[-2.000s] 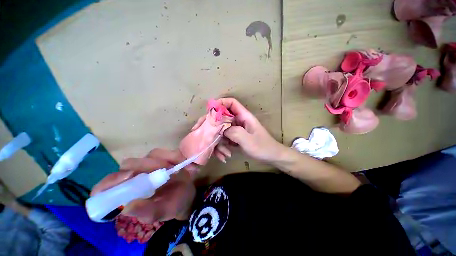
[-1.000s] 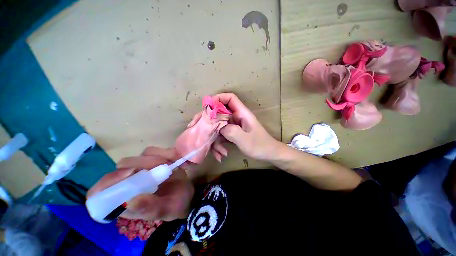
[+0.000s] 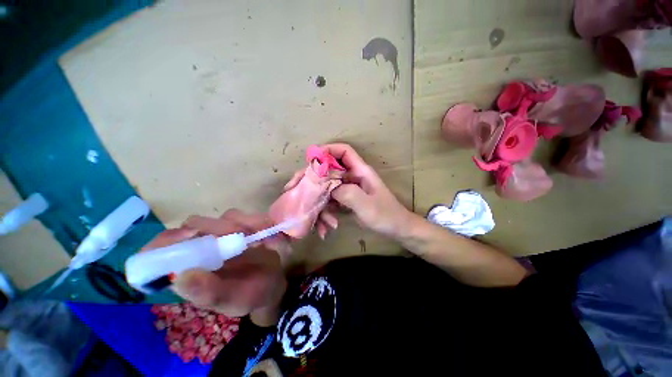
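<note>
My left hand (image 3: 228, 272) holds a white glue bottle (image 3: 177, 263) tilted, its long thin tip pointing up and right over a pink figure part (image 3: 295, 206). The tip's far end is blurred; I cannot tell if it touches the part. My right hand (image 3: 368, 199) pinches the part near its narrow end, where a bright red-pink trim (image 3: 321, 160) sits. The part's wide end faces down and left. Some of my right fingers are hidden behind it.
A crumpled white cloth (image 3: 463, 213) lies right of my hands. Several pink parts (image 3: 516, 140) lie on the cardboard (image 3: 243, 81). Spare white bottles (image 3: 110, 232) and black scissors (image 3: 110, 283) lie at left. Small red-pink pieces (image 3: 195, 331) fill a blue container (image 3: 121, 328).
The bottle's tip has drawn back down and left from the narrow end of the part. My right hand keeps its hold on the part. More of the small red-pink pieces show.
</note>
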